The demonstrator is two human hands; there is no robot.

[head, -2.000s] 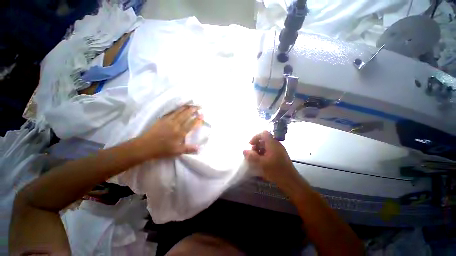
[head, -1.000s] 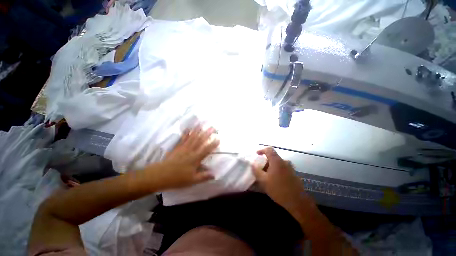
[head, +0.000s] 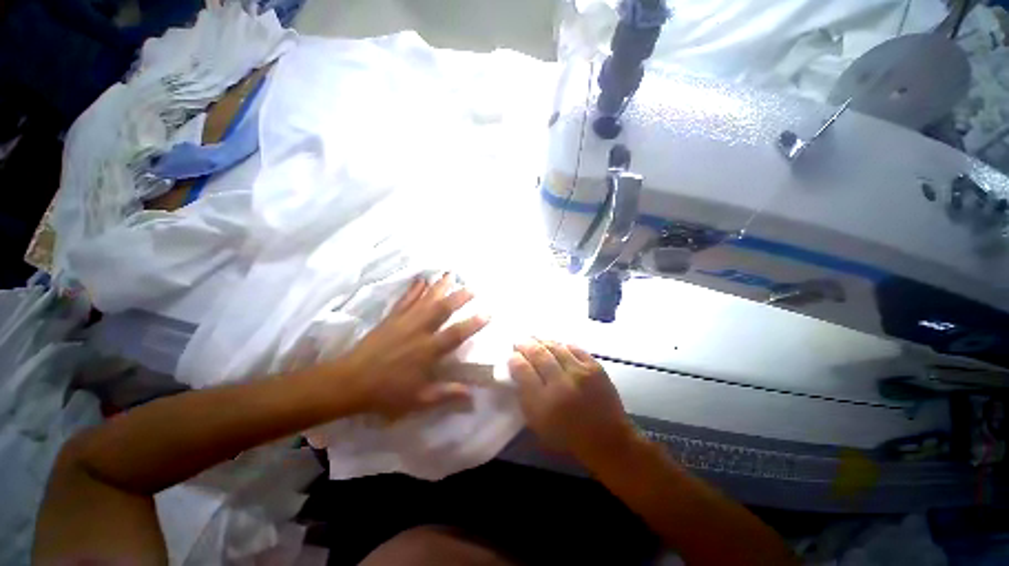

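A white garment piece (head: 332,210) lies rumpled over the machine table, its part near the needle lost in glare, and its lower edge hangs over the table's front. My left hand (head: 415,348) lies flat on the cloth with fingers spread. My right hand (head: 564,392) is right of it, fingers together and bent down on the cloth's right edge; whether it pinches the cloth is hidden. The white sewing machine head (head: 719,166) is above and right of my hands. The needle area is hidden by glare.
A ruffled bundle of white pieces (head: 116,144) lies at the table's left end, with a pale blue strip (head: 205,158) and brown cardboard (head: 227,111) beside it. More white cloth (head: 44,365) is at lower left. A dark jointed stalk (head: 631,55) stands above the machine head.
The cloth's lower part has come nearer the table front and bunched up. Both my hands have moved lower, away from the needle area. My right fingers have turned down onto the cloth.
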